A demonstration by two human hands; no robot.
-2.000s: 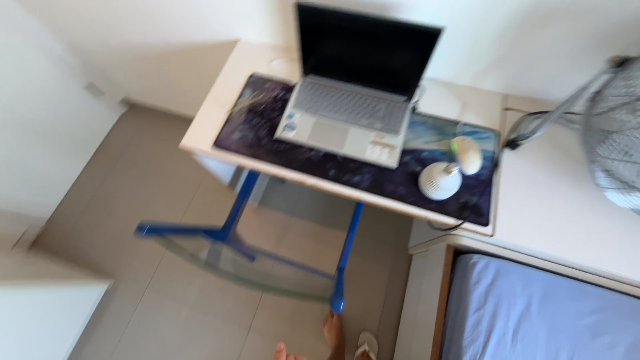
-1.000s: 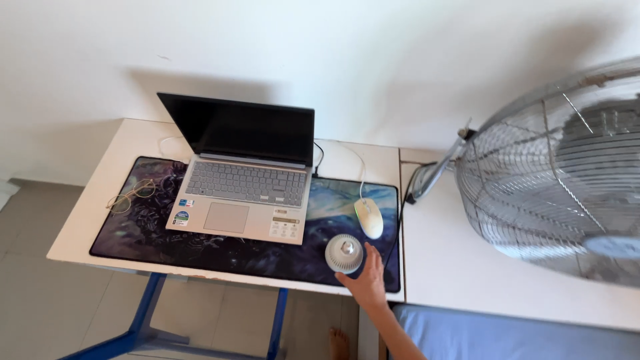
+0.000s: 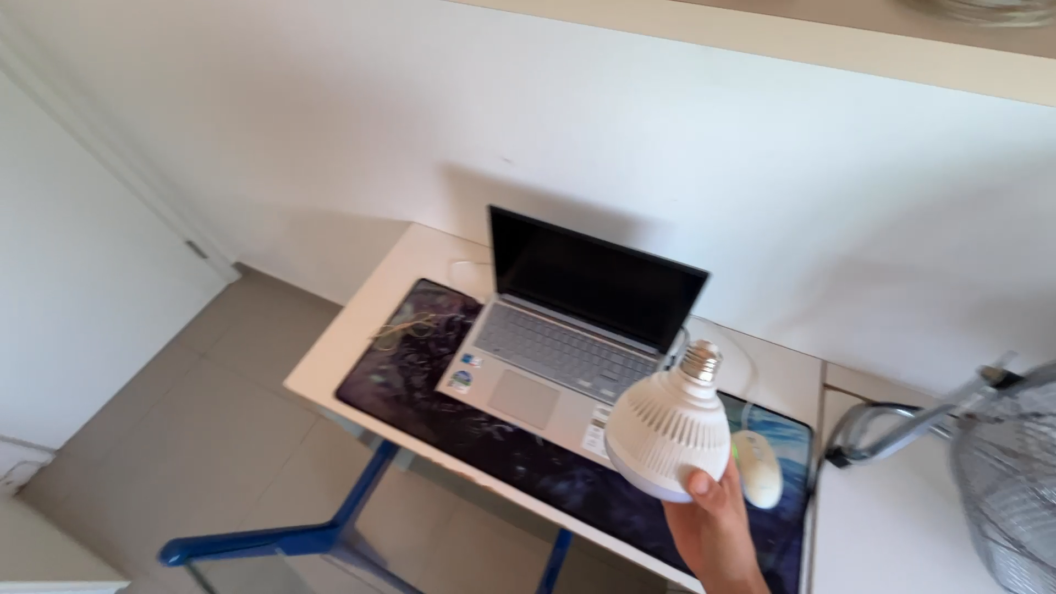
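My right hand [image 3: 716, 524] is closed around the wide lower end of a white LED bulb [image 3: 670, 429], with its metal screw base pointing up. The bulb is raised in front of the laptop's right corner and hides part of the desk mat [image 3: 511, 462]. Behind it, the open laptop [image 3: 528, 371] has a dark screen. To the right of the bulb, a pale computer mouse [image 3: 757, 470] lies on the mat. My left hand is out of view.
A wire-guard fan [image 3: 1011, 470] stands at the right, its tubular stand beside the desk. A blue-framed chair [image 3: 256, 543] is below the desk's front edge. Thin tangled cord [image 3: 404, 328] lies on the mat's left part. A shelf [image 3: 792, 49] crosses above, and a door [image 3: 82, 247] is at left.
The bulb stood on the mat with my right hand touching it; now that hand has it lifted off. The view has shifted to show more wall and the shelf.
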